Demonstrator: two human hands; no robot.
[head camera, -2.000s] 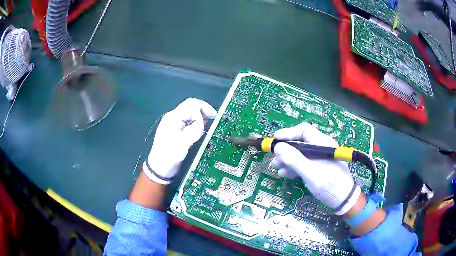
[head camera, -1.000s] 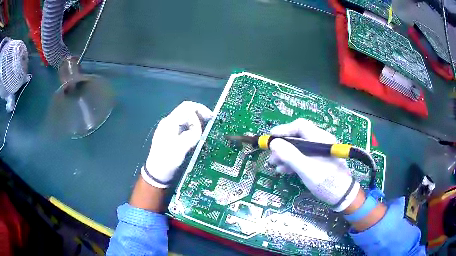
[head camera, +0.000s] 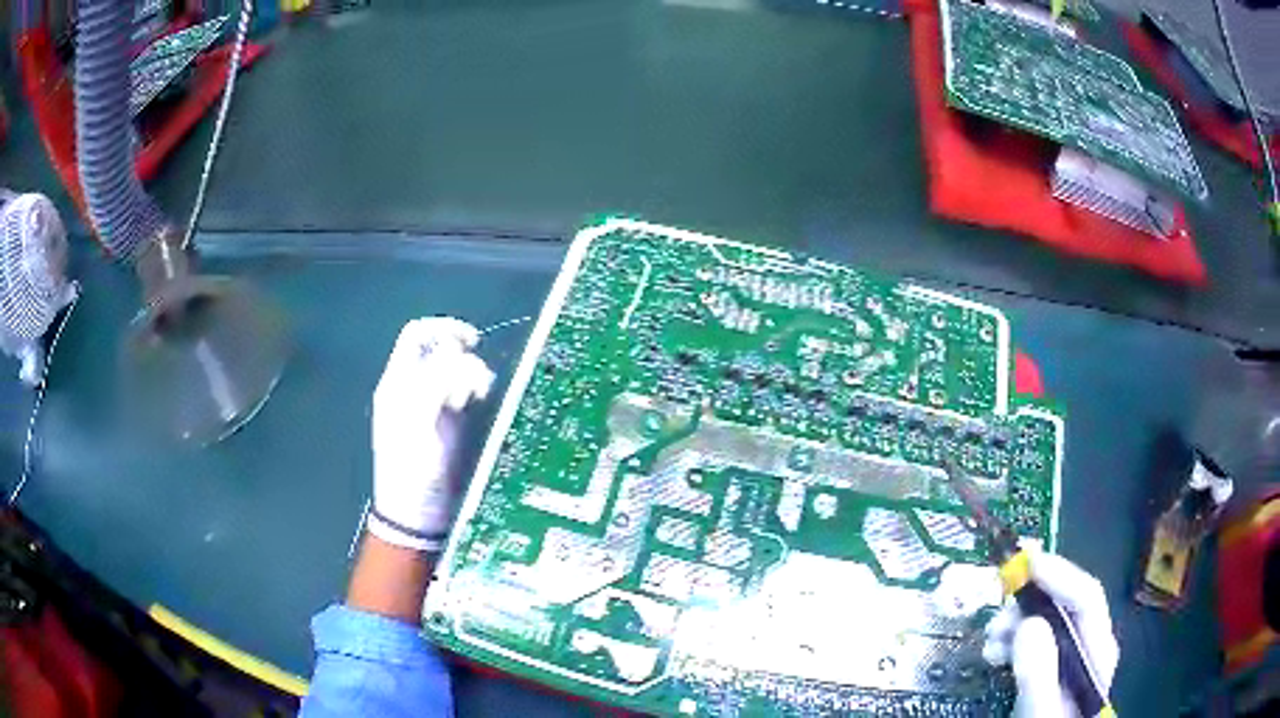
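A large green circuit board (head camera: 786, 449) with a white outline and silvery areas lies in front of me, solder side up. My left hand (head camera: 428, 421), in a white glove, is off the board's left edge, fingers closed around a thin strand, likely solder wire (head camera: 503, 326), that sticks out toward the board. My right hand (head camera: 1060, 631), also gloved, is at the board's lower right and holds a black soldering iron (head camera: 1036, 596) with yellow bands. The iron's tip points up-left over the board's right part; I cannot tell if it touches.
A fume funnel (head camera: 204, 358) on a grey hose and a white fan (head camera: 31, 274) stand at left. Another board (head camera: 1074, 98) sits over a red pad (head camera: 969, 183) at upper right. The iron stand (head camera: 1172, 540) is right of the board. A red edge shows beneath the board.
My right hand and the iron have moved from the board's middle to its lower right. My left hand has drawn back from the board's edge, and the strand now shows. The view has shifted.
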